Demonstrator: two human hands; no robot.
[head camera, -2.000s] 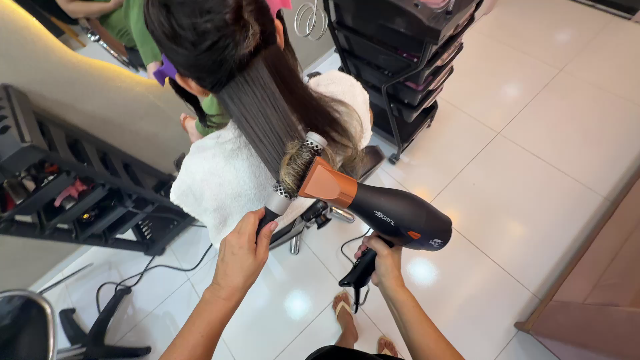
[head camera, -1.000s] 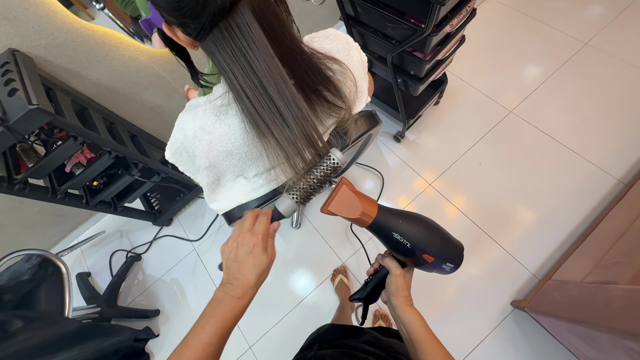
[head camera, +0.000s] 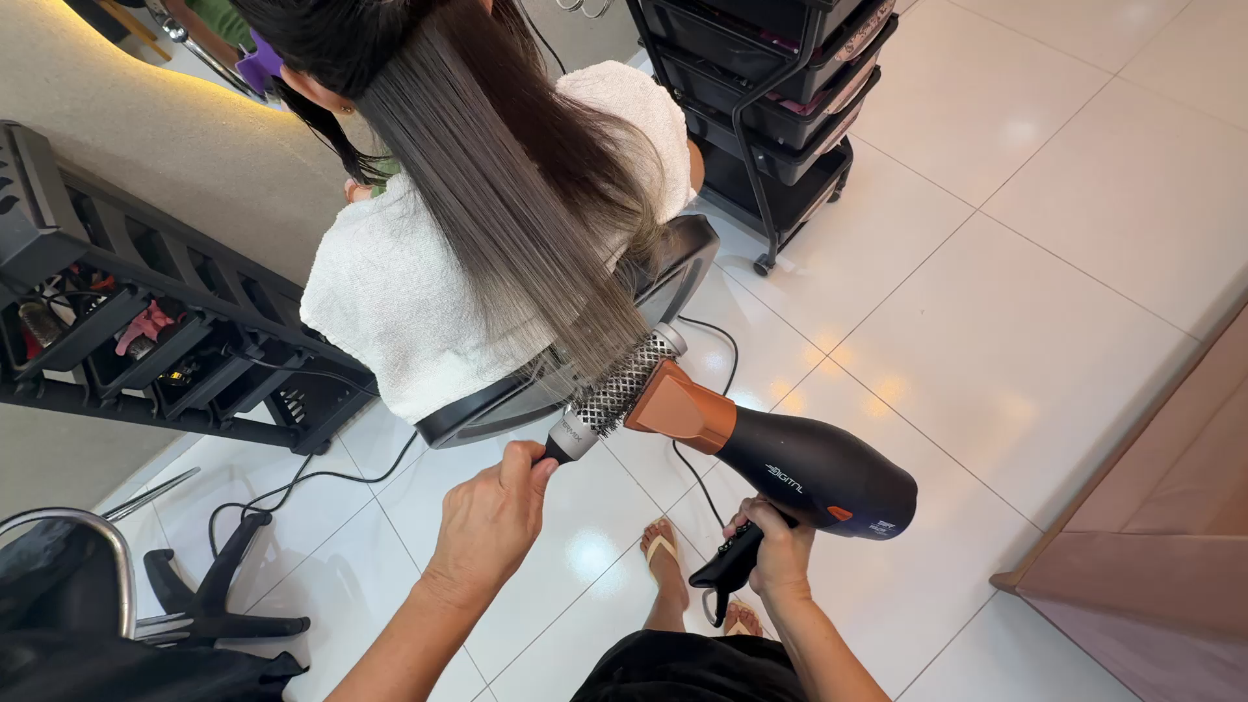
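Note:
My left hand (head camera: 492, 517) is closed on the dark handle of a round metal-barrel hairbrush (head camera: 620, 388). Ends of a long, straight section of dark hair (head camera: 487, 185) lie over the barrel. In my right hand (head camera: 775, 546) is the grip of a black hair dryer (head camera: 824, 473); its copper-coloured nozzle (head camera: 681, 405) points at the bristles, touching them or very close. The hair belongs to a seated person with a white towel (head camera: 400, 302) over the shoulders. A purple hair clip (head camera: 259, 64) shows at the side of the head.
A black trolley (head camera: 93, 292) with brushes and clips stands at left, a second black tiered trolley (head camera: 751, 117) beyond the chair back (head camera: 687, 263). Cables lie on the tiled floor. A chair base (head camera: 219, 585) is at lower left, a pinkish-brown piece of furniture (head camera: 1150, 526) at right.
Two seconds ago the hair ends were wrapped around the brush; now they hang straight to it. Since one second ago, the dryer nozzle and brush have come together.

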